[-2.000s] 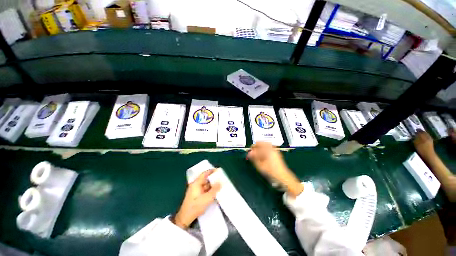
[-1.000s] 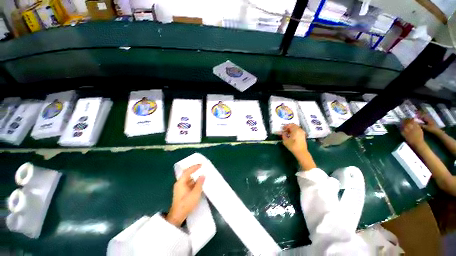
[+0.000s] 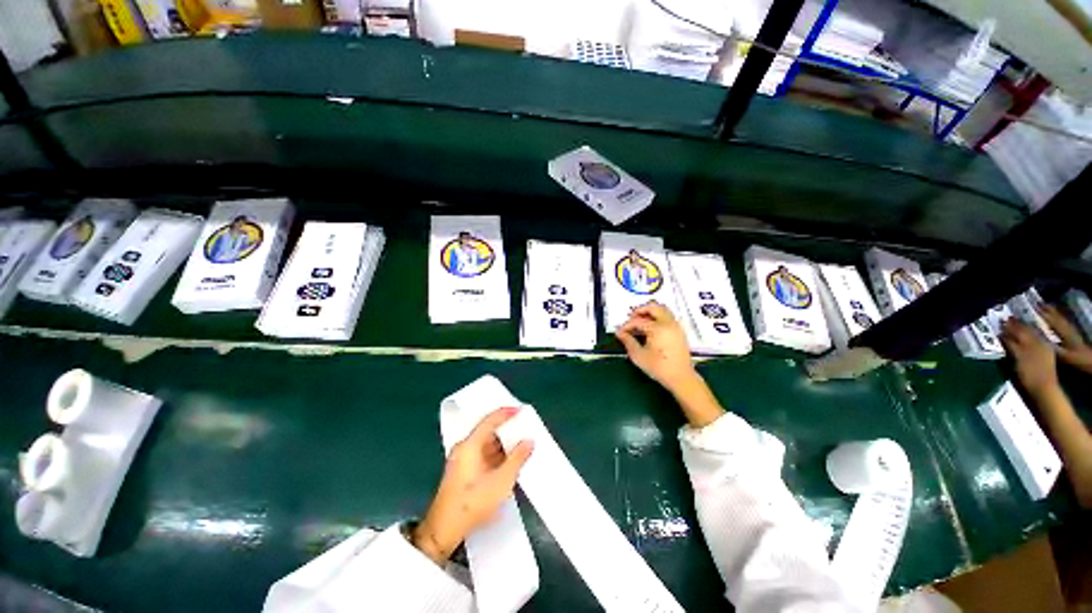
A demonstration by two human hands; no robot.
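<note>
My left hand (image 3: 477,479) holds the folded white label strip (image 3: 572,491), which loops over the fingers and hangs down towards me on both sides. My right hand (image 3: 656,344) is at the lower edge of a white product box (image 3: 635,273) with a round blue-and-yellow logo, on the conveyor belt (image 3: 402,278). Its fingertips are bent together and touch or hover just over the box. I cannot see whether a sticker is between them. A box with dark icons (image 3: 709,299) lies against that box on the right.
More boxes lie along the belt. A set-aside box (image 3: 601,183) lies askew behind the line. The label roll (image 3: 865,465) stands right, spare rolls (image 3: 72,395) left. A black post (image 3: 958,281) slants at right, beside another person's hands (image 3: 1032,350) and a box (image 3: 1018,441). A brown carton is lower right.
Boxes have moved left along the belt. My right hand has moved from short of the belt onto one logo box, then to another place in the row. My left hand still holds the strip.
</note>
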